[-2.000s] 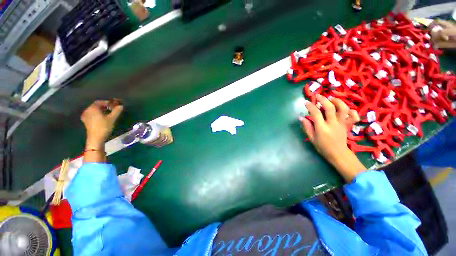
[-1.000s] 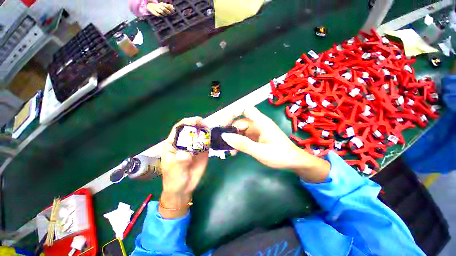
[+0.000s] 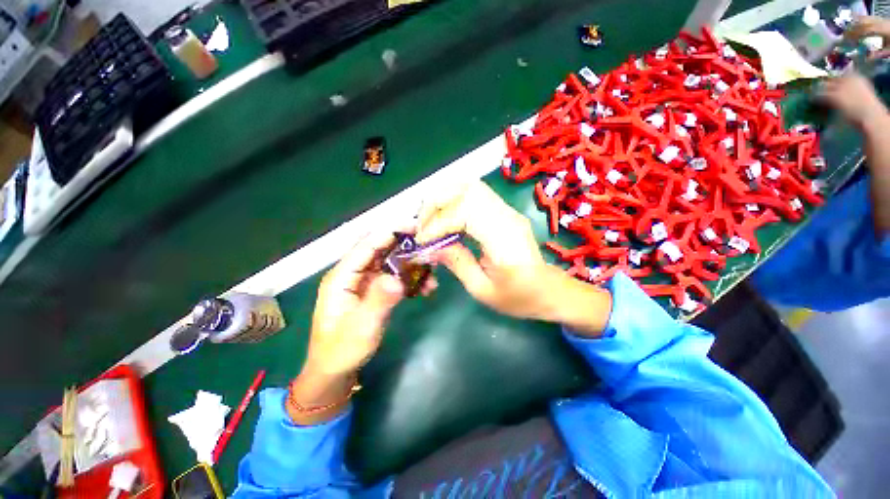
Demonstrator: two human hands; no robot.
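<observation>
My left hand [image 3: 353, 310] holds a small dark electronic unit [image 3: 415, 277] with an orange-gold patch, in front of me over the white strip's near side. My right hand [image 3: 498, 255] pinches a thin dark, squarish cover [image 3: 436, 249] with a pale edge, tilted against the top of the unit. The two parts meet between my fingertips. The fingers hide much of both parts, so I cannot tell whether they are joined.
A large heap of red spring clamps [image 3: 673, 166] lies right. A loose sub-assembly [image 3: 373, 156] lies beyond the white strip [image 3: 303, 255]. A bottle [image 3: 244, 319], red pen [image 3: 239, 414], crumpled wipe [image 3: 201, 423] and red tray [image 3: 144, 429] are left. Another person's hand [image 3: 851, 97] shows at right.
Two seconds ago my hands were apart, the right at the clamps. One second ago the unit lay open beside the dark cover; now the cover is tilted against it.
</observation>
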